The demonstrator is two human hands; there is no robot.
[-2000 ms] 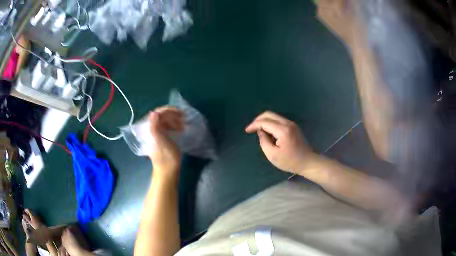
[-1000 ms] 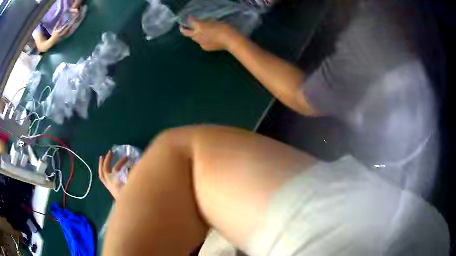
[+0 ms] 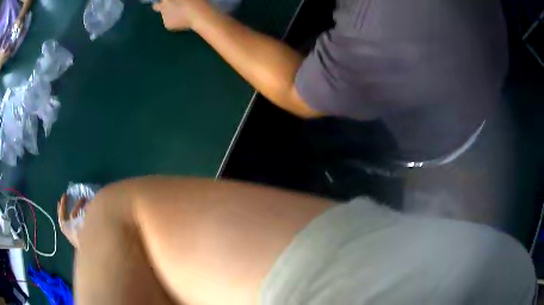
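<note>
My left hand is at the lower left, beyond my bent right arm, and partly hidden by it. Its fingers are curled around a shiny clear plastic item; whether this is a bowl, a bag or both I cannot tell. It is held over the dark green table. My right upper arm and elbow fill the lower middle, large and close, with a pale sleeve. The forearm runs down out of the picture and my right hand is not in view.
Crumpled clear bags lie at the left, and a rounded bag at the top. A neighbour's hand holds clear plastic at the top edge. Another person's hands show top left. White cable, red wire and blue cloth lie lower left.
The view has turned right, so the table things have shifted left. My right arm, earlier low over the table, is now raised and bent close to the camera, its hand out of view.
</note>
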